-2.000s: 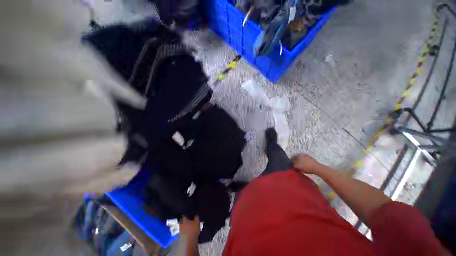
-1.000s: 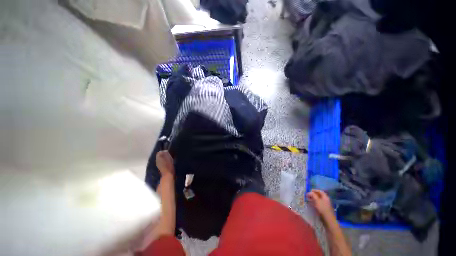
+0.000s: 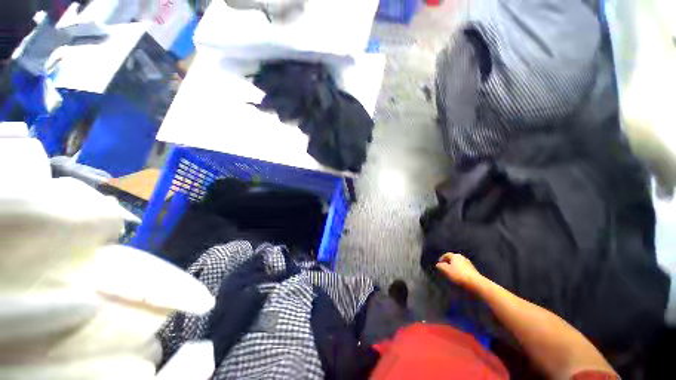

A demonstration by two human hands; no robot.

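My right hand [image 3: 457, 269] is at the lower right. Its fingers look loosely curled with nothing seen in them, and it shows against a large pile of black garments [image 3: 548, 237]. Whether it touches them is unclear. My left hand is out of the picture. Black-and-white checked garments [image 3: 278, 330], mixed with dark cloth, lie in front of me at the bottom. Just beyond them is a blue perforated bin [image 3: 337, 223] with black cloth inside.
A white table [image 3: 200, 104] behind the bin bears a crumpled black garment [image 3: 319, 111]. Speckled floor [image 3: 393, 171] runs between table and garment pile. Grey striped garments [image 3: 519, 82] lie at the upper right. Pale cloth [image 3: 81, 260] bulges in at the left. Blue bins [image 3: 118, 137] stand at the far left.
The view has swung up and forward, bringing the bin and white table nearer. My left hand has gone out of view. My right hand now shows against the black pile, no longer beside the blue bin.
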